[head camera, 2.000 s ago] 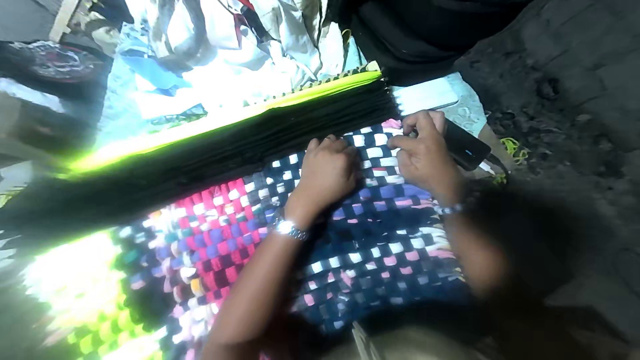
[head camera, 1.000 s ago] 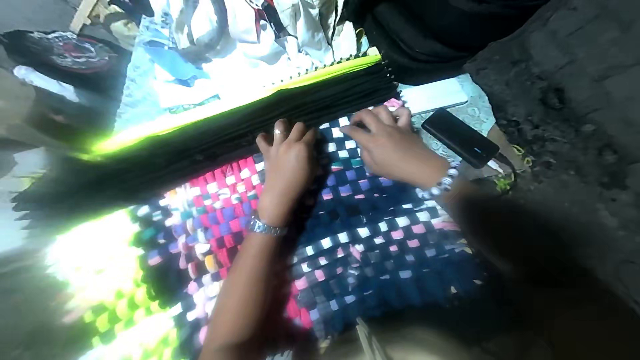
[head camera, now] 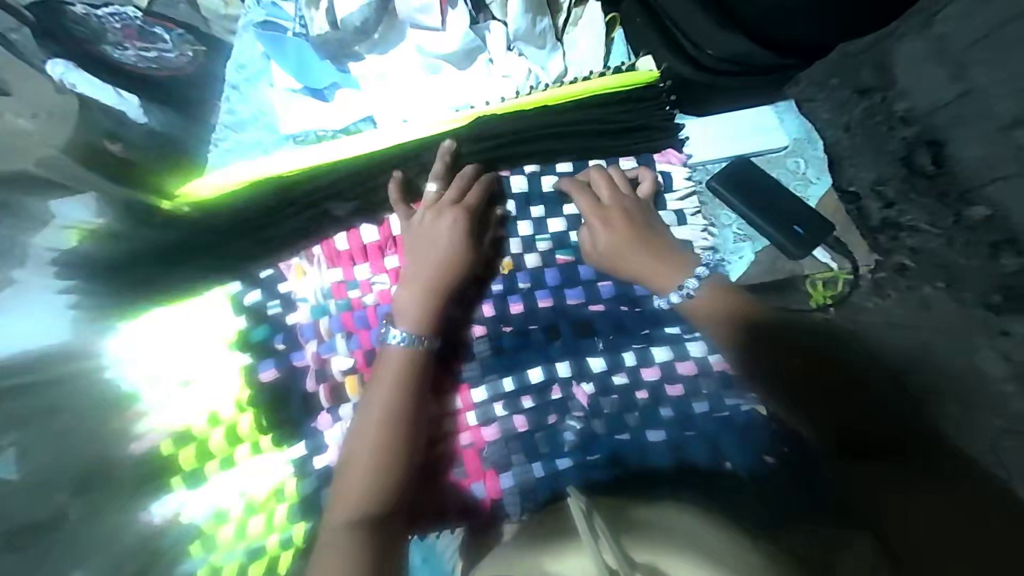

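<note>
A rag mat of woven fabric strips (head camera: 592,376), in navy, white, pink and lime, lies across the work surface. Along its far side run unwoven black strips (head camera: 560,128) with a lime strip (head camera: 384,150) beyond them. My left hand (head camera: 448,232) lies near the border between weave and black strips, fingers spread, index finger reaching onto the black. My right hand (head camera: 624,216) rests on the navy and white weave near its fringed right end, fingers bent down onto the strips; whether they pinch one cannot be told.
A black power bank (head camera: 772,208) with a cable lies right of the mat, beside a flat white object (head camera: 734,136). White fabric scraps (head camera: 448,48) are piled at the far side. A black bag or cloth (head camera: 720,48) stands at the back right. Strong glare covers the left.
My right hand has moved left from the mat's right end, off the area beside the power bank. My left hand has shifted left, and its fingers are now more spread.
</note>
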